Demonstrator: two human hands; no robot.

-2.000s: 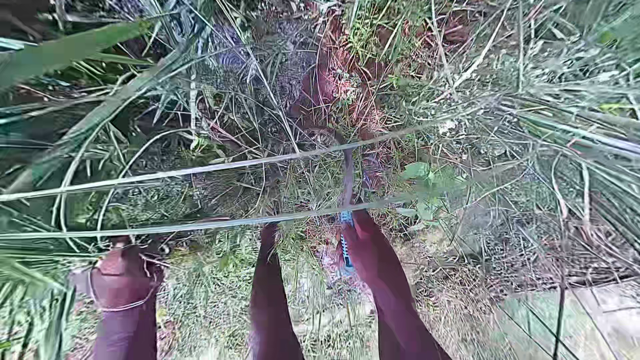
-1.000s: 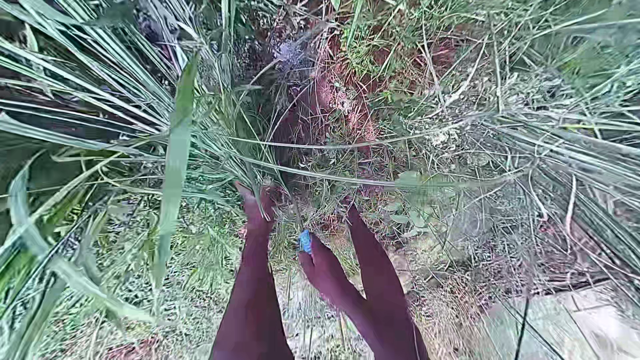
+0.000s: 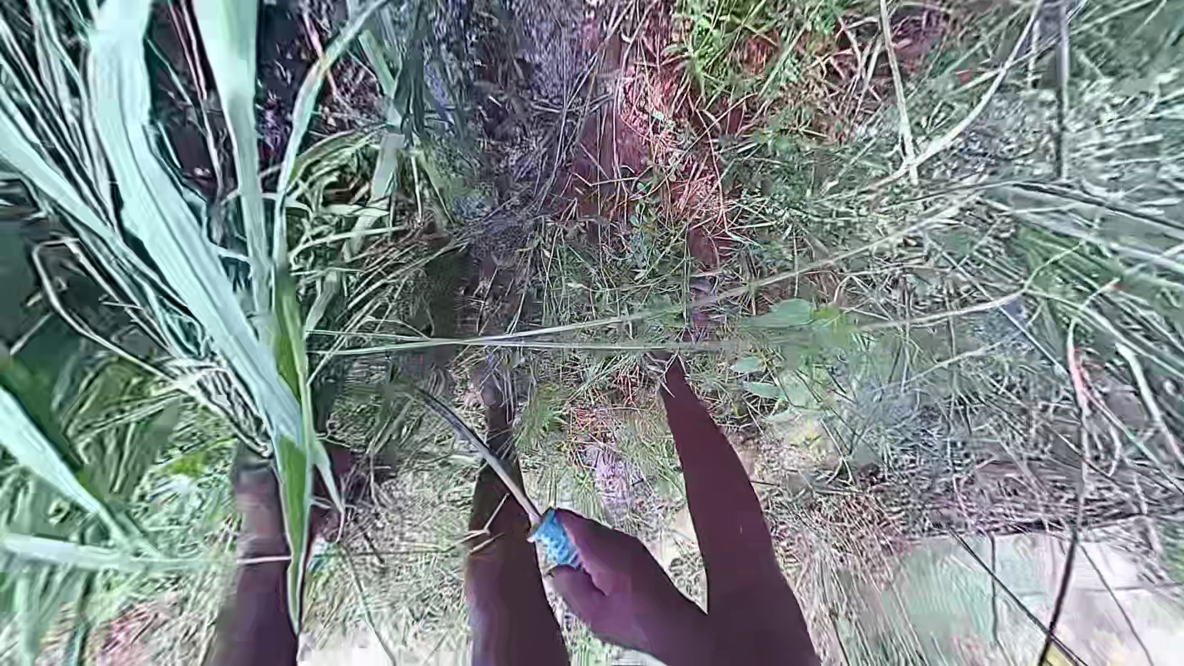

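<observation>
My left hand, at the lower left, is closed around a bunch of long green grass blades that fan upward from it; its fingers are partly hidden by the leaves. At the lower middle my right hand grips the blue handle of a sickle. The sickle's thin, slightly curved metal blade points up and left, passing over one of my lower legs, with its tip among the grass. A gap separates the blade from my left hand.
My two legs stand in low grass. Reddish soil with cut or dry stalks lies ahead. Long grass stems spread at the right, and a pale flat surface lies at the lower right.
My left hand has moved left from near my legs, taking the grass bunch along. My right hand is lower in the view, and the sickle's blade now shows plainly.
</observation>
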